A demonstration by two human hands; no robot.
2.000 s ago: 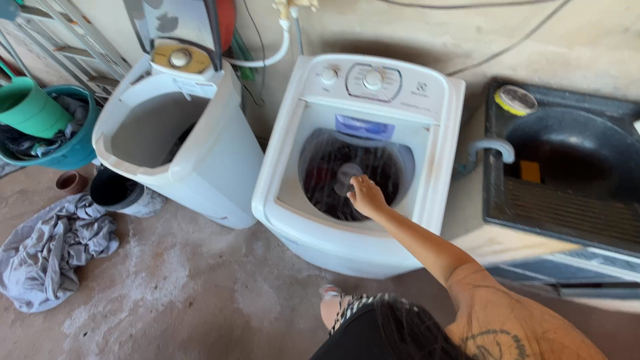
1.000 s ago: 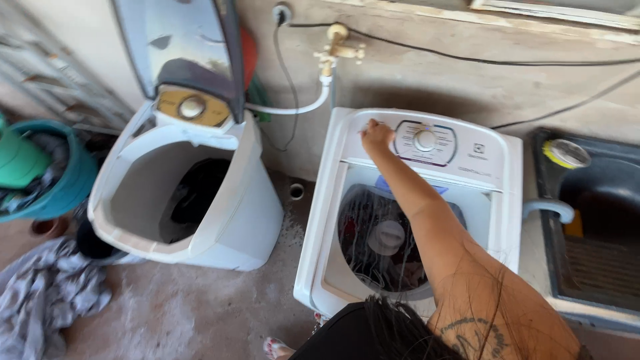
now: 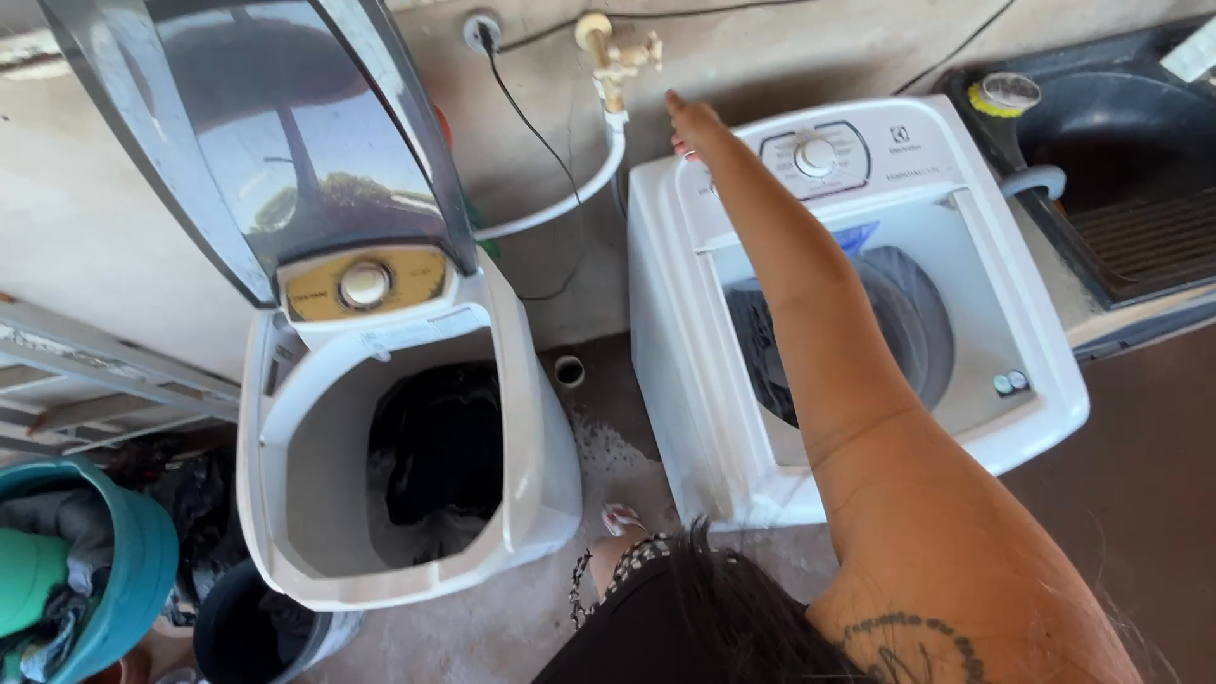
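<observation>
My right hand [image 3: 695, 125] is raised above the back left corner of the white top-loading washing machine [image 3: 665, 380], just right of the brass tap [image 3: 617, 62] on the wall. Its fingers are partly curled and I see nothing in them. My forearm crosses over the machine's panel and its uncovered tub, where dark clothes [image 3: 760, 347] show. Left of it, a second white washer [image 3: 537, 427] stands with its lid [image 3: 294, 123] raised and dark cloth [image 3: 442, 442] inside. A white hose [image 3: 570, 204] runs from the tap towards this washer. My left hand is not in view.
A teal tub [image 3: 142, 546] of clothes and a black bucket [image 3: 223, 622] stand on the floor at the lower left, near a metal ladder [image 3: 114, 356]. A black sink [image 3: 1102, 133] is at the right. A drain pipe [image 3: 569, 370] opens between the washers.
My right hand was over the tub two seconds ago, then at the panel's left end, and is now nearer the tap. Falling water seen over the tub earlier no longer shows. The view has shifted left.
</observation>
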